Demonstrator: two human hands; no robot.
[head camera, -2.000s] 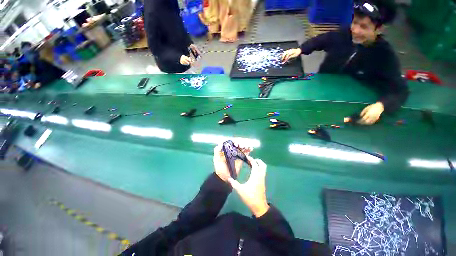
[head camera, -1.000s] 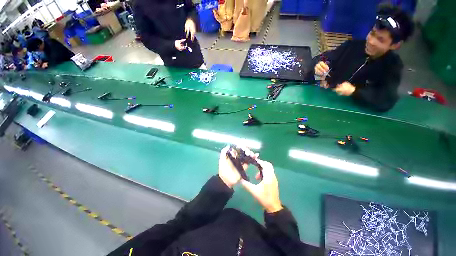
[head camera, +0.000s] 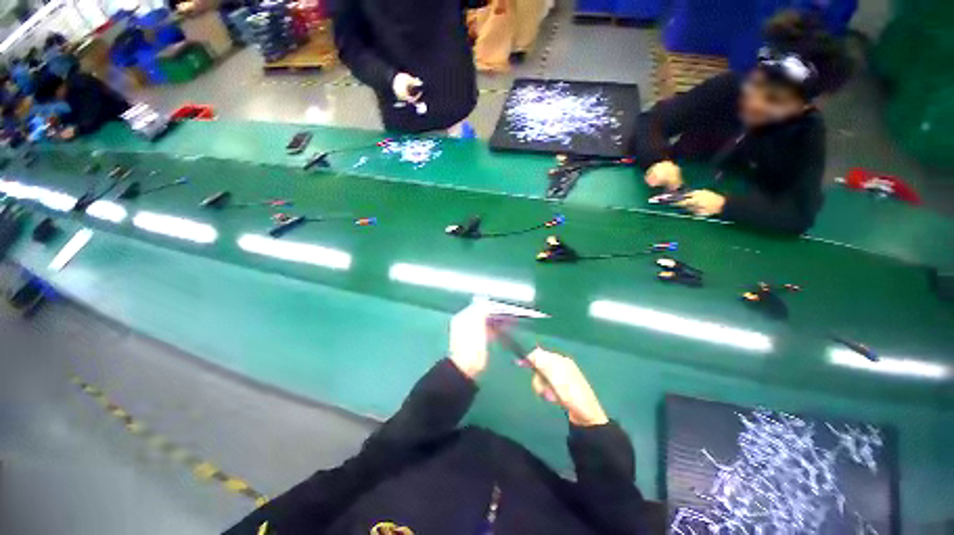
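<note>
My left hand (head camera: 471, 336) is over the near edge of the green belt, its fingers shut on one end of a dark cable assembly (head camera: 510, 341). My right hand (head camera: 565, 385) is to its right, with its fingers at the other end of the same assembly. The assembly slants down from left to right between the hands and is blurred. A white streak shows beside my left fingertips; I cannot tell whether it is a piece or a reflection. A black ribbed tray (head camera: 678, 449) with a tangled heap of thin pale pieces (head camera: 779, 470) lies at the lower right.
Several black cable assemblies (head camera: 557, 251) with coloured tips lie along the green belt (head camera: 418, 251). On the far ledge are another black tray (head camera: 509, 138) of pale pieces, a small pale pile (head camera: 415, 153) and a dark flat rectangle (head camera: 299, 141). Two people are across the line.
My hands have drawn apart, and the assembly, looped between them before, now looks straighter. The assemblies on the belt have moved right. The seated person's hands are now together on a dark piece.
</note>
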